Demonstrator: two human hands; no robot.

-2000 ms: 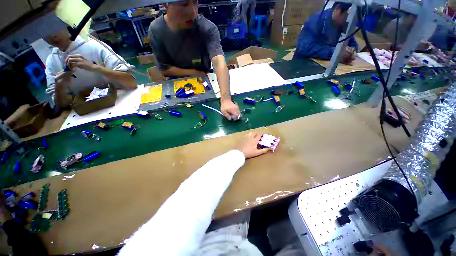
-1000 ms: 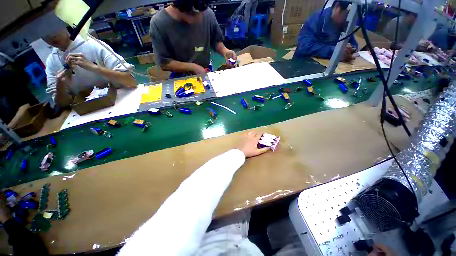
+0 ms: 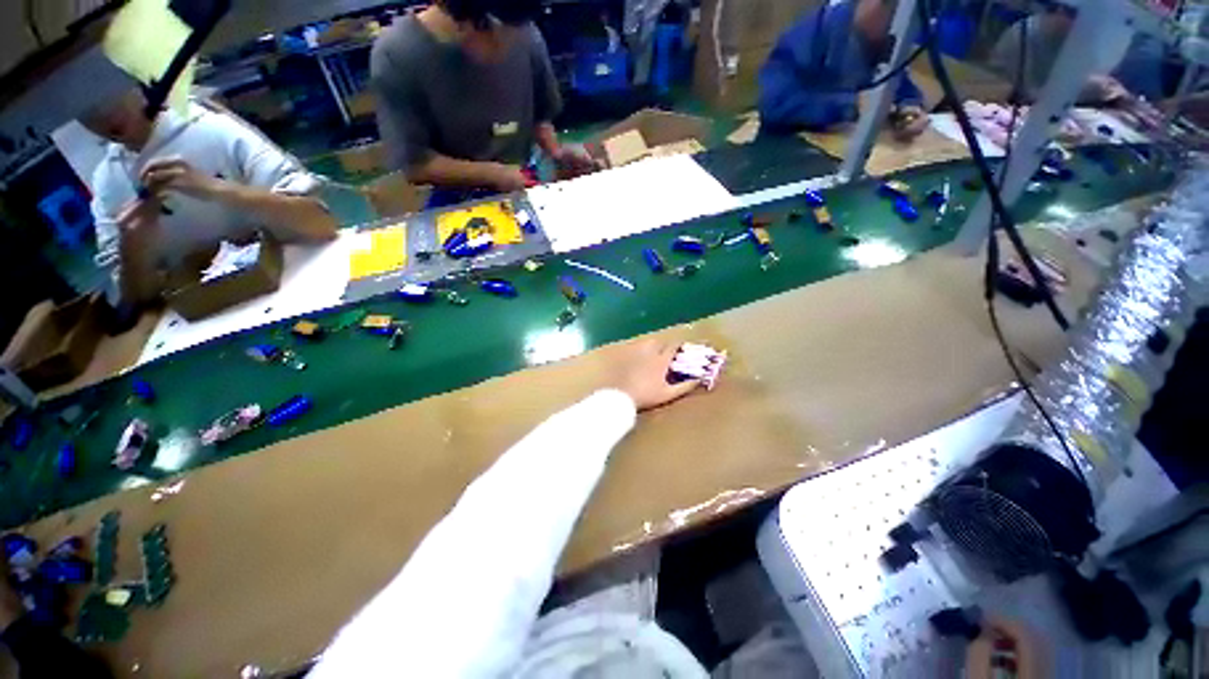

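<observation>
My left hand [image 3: 647, 375], in a white sleeve, rests on the brown paper strip with its fingers around the left side of a small cluster of pink-white units [image 3: 697, 364] with dark patches. My right hand [image 3: 997, 653] shows only partly and blurred at the bottom edge, beside small black blocks [image 3: 955, 621] on the perforated work plate [image 3: 868, 577]. A small pale and reddish thing is at its fingers; its grip cannot be made out.
The green belt [image 3: 438, 348] carries blue cylinders with wires. Green circuit boards [image 3: 157, 564] lie at far left. A round black duct inlet [image 3: 1001, 511] and silver hose [image 3: 1127, 332] stand at right. Grey posts and black cables hang over the strip. Several people sit across the belt.
The view has shifted slightly. The person opposite has drawn an arm back from the belt. Belt parts have moved right. My left hand stays at the cluster; a pale-reddish thing now shows at my right hand.
</observation>
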